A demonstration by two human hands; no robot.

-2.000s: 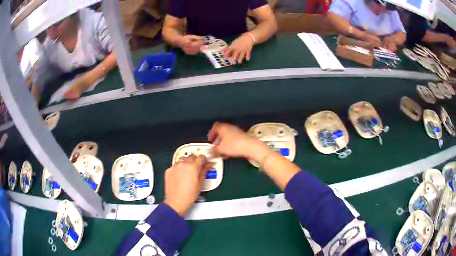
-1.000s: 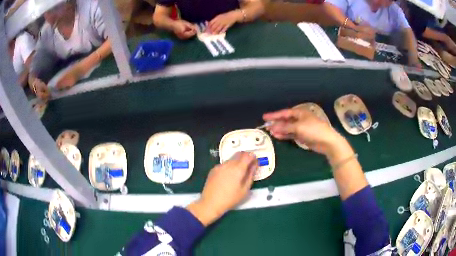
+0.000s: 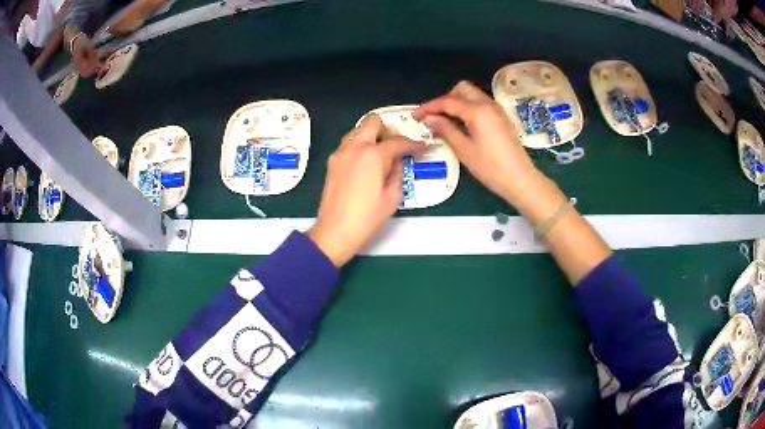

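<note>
A cream back shell [image 3: 442, 188] lies open side up on the dark green belt in front of me, with a circuit board and a blue battery [image 3: 429, 169] inside. My left hand [image 3: 362, 180] is over the shell's left side, its thumb and fingers at the top part. My right hand [image 3: 485, 144] reaches in from the right, fingertips pinched over the top of the shell. A small white fitting [image 3: 426, 132] shows between the fingertips of both hands. The fingers hide its shape and part of the shell.
More filled shells lie on the belt to the left [image 3: 267, 117] and right [image 3: 537, 80]. A pale metal rail [image 3: 403, 236] crosses below. A grey upright [image 3: 75, 142] stands left. Overlapping shells [image 3: 728, 360] lie at the right. Small rings [image 3: 70, 308] lie at the left. People's hands show at the far edge.
The view has tilted down. My right hand has come in from the right to the shell's top and meets my left hand there. Another shell now shows at the bottom edge.
</note>
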